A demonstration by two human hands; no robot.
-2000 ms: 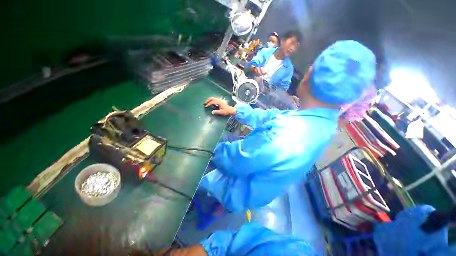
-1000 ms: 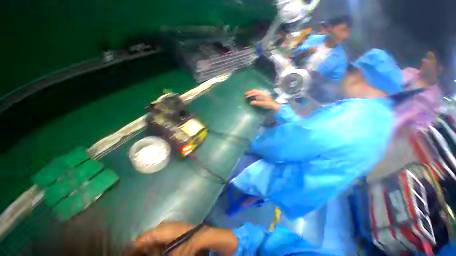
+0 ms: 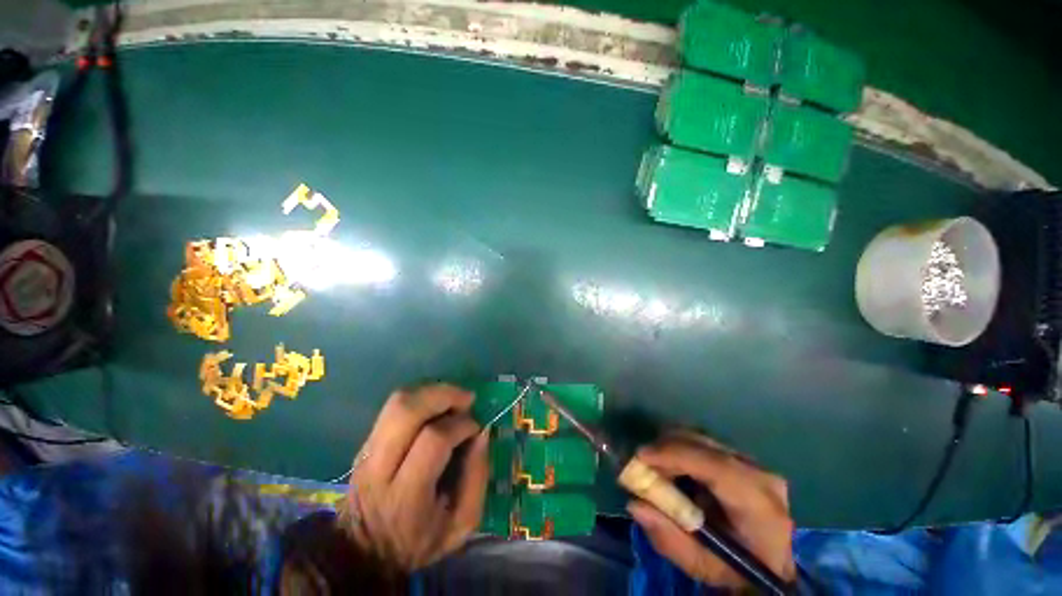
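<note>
A green PCB panel (image 3: pixel 571 454) lies near the bench's front edge, with several orange flex circuits (image 3: pixel 536 476) along its centre strip. My right hand (image 3: pixel 716 506) holds the soldering iron (image 3: pixel 662 491) by its tan grip, its metal tip at the upper part of the strip. My left hand (image 3: pixel 422 477) is at the panel's left side, partly over it, and pinches the solder wire (image 3: pixel 505 411). The wire's end is close to the iron tip; whether they touch cannot be told.
Loose orange flex circuits (image 3: pixel 221 285) lie in clusters at left. Stacked green PCB panels (image 3: pixel 705 114) stand at the far right. A plastic cup (image 3: pixel 928 281) of silvery bits is beside a black station (image 3: pixel 1027 291). A black unit (image 3: pixel 82 279) stands at left.
The view has swung from the neighbouring worker to the bench in front of me. Both my hands, the iron, the wire and the worked panel are now in view.
</note>
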